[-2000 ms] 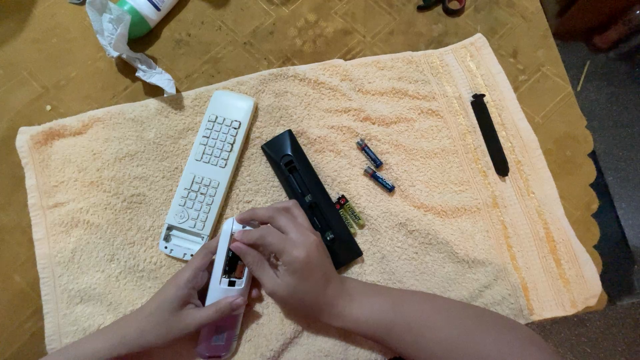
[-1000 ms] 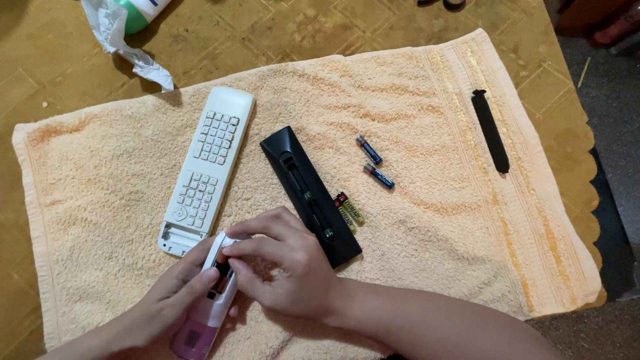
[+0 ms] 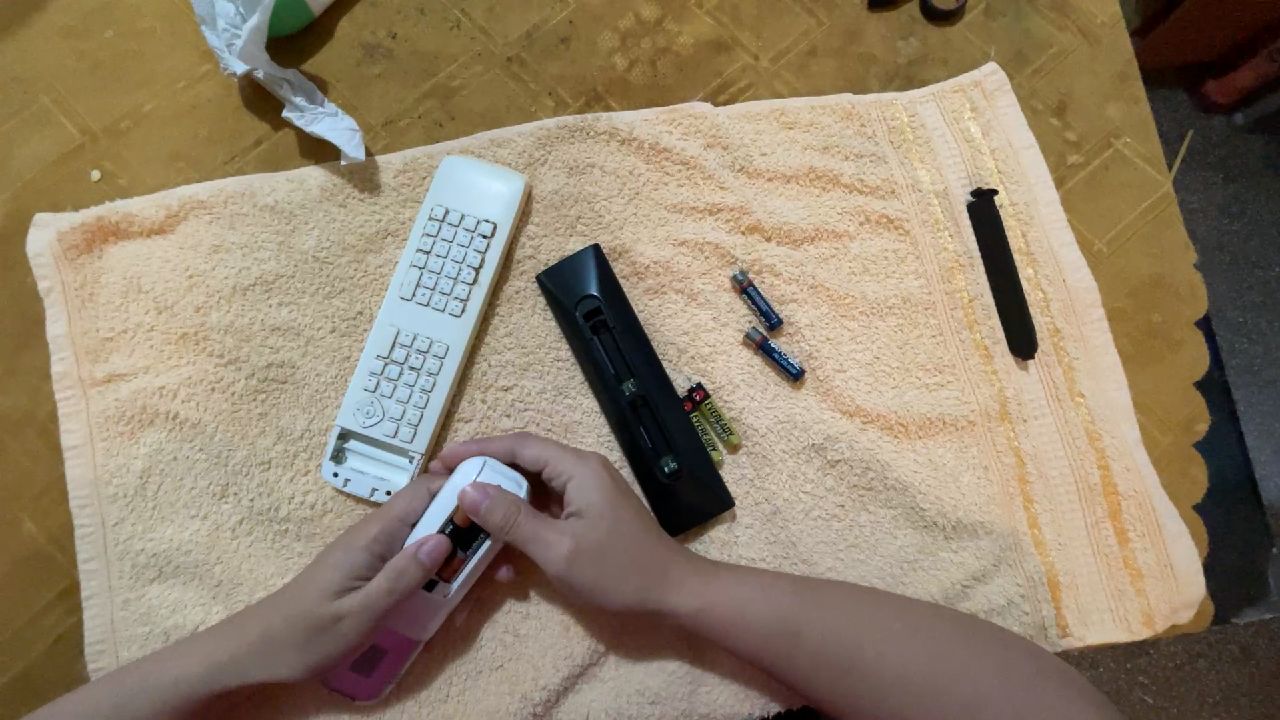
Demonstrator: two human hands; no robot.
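Observation:
A white and pink remote control (image 3: 425,600) is tilted between both hands, its battery bay uncovered with dark batteries (image 3: 462,545) in it. My left hand (image 3: 350,580) grips its lower side, thumb at the bay's edge. My right hand (image 3: 580,520) clasps the white top end, thumb over the bay's upper end. Above lies a white remote (image 3: 425,320) with small keys and an uncovered bay at its lower end. A black remote (image 3: 640,400) lies right of it, its two long slots showing. Beside that are two yellow-green batteries (image 3: 712,425) and two blue batteries (image 3: 765,325).
An orange towel (image 3: 850,480) covers much of the table (image 3: 540,60). A black strip-shaped cover (image 3: 1003,275) lies near its right side. Crumpled white tissue (image 3: 290,90) and part of a green and white container (image 3: 290,15) are at the top left, a dark ring-shaped object (image 3: 942,8) at the top right.
My right hand's fingers have moved from the battery bay to around the remote's top end, with the thumb now lying over the bay's upper end. The other remotes and loose batteries have not moved.

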